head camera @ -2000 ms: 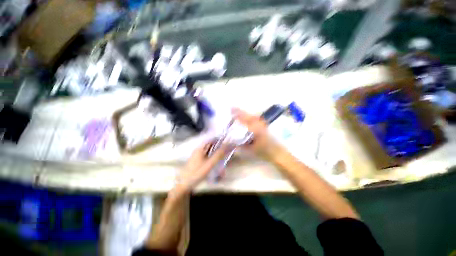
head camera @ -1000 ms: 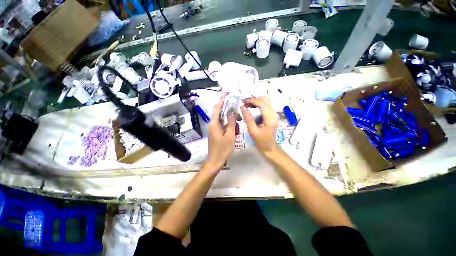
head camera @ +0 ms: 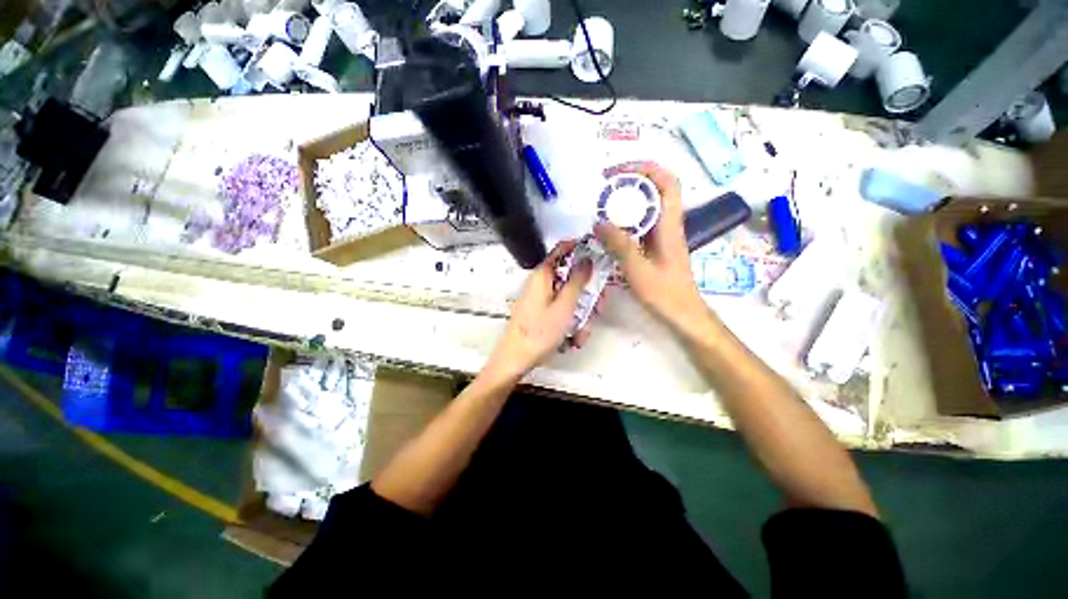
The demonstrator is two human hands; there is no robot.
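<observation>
A white fan unit [head camera: 630,204] with a round spoked head and a narrow handle lies in both my hands above the bench. My right hand [head camera: 659,252] holds the round head from its right side. My left hand [head camera: 550,307] grips the handle at its lower left; the fingers hide part of it. The black electric screwdriver [head camera: 469,140] hangs just left of the unit, its lower end near my left fingers. I cannot tell whether its tip touches the unit.
A carton of small white parts [head camera: 337,249], a screw feeder [head camera: 439,205] and pink-purple parts [head camera: 255,201] are left. A black elongated object [head camera: 717,220], a blue cylinder [head camera: 785,226] and a carton of blue battery cells [head camera: 951,351] are right. An open carton of white parts [head camera: 381,421] is below.
The view has shifted, showing more below the bench. The unit is now tilted, round head at upper right, with its spoked face visible. The screwdriver hangs more steeply, close to my left hand.
</observation>
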